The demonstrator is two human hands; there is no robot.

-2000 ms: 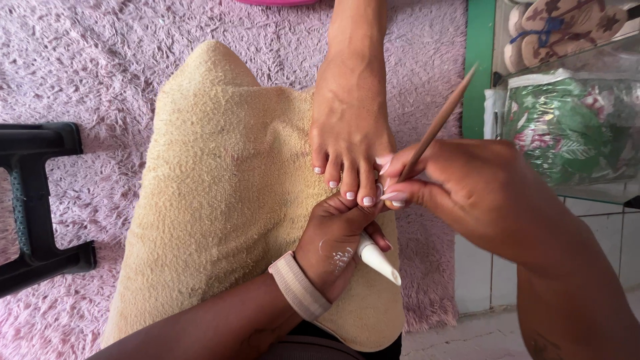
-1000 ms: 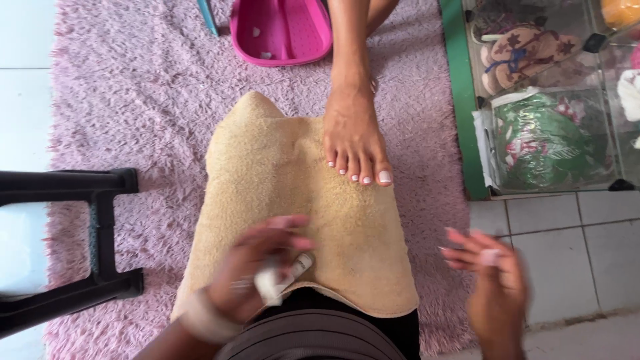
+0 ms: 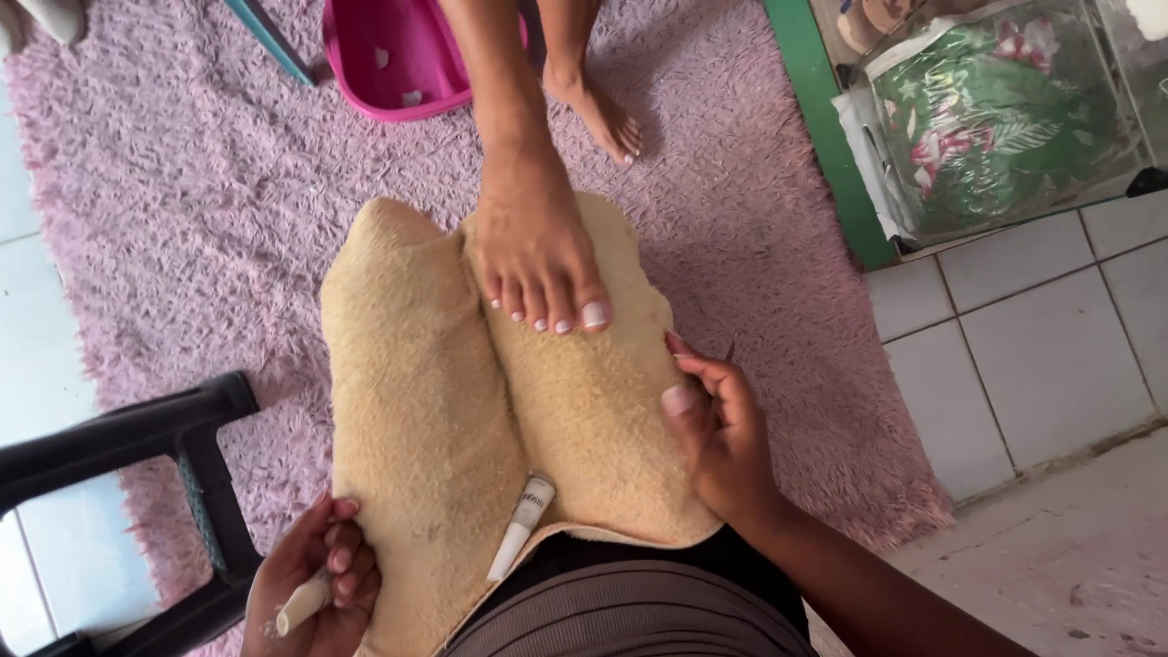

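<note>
A beige towel covers my lap. The bare foot of another person rests on it, toes toward me, the nails pale with white tips. My left hand is at the towel's left edge, its fingers curled round a small cream tube-shaped object. At the right edge, my right hand holds the towel between thumb and fingers; a thin dark tip shows beyond its knuckles, but the rest of that thing is hidden. A small white tube bearing writing lies in the towel's lower fold.
The person's other foot stands on the pink shaggy rug, beside a pink basin. A black stool frame is at left. At right is a green-edged case with a clear bag.
Both hands, blurred above the lap one second ago, are now at the towel's side edges. The wooden stick seen in my right hand two seconds ago is no longer plainly visible.
</note>
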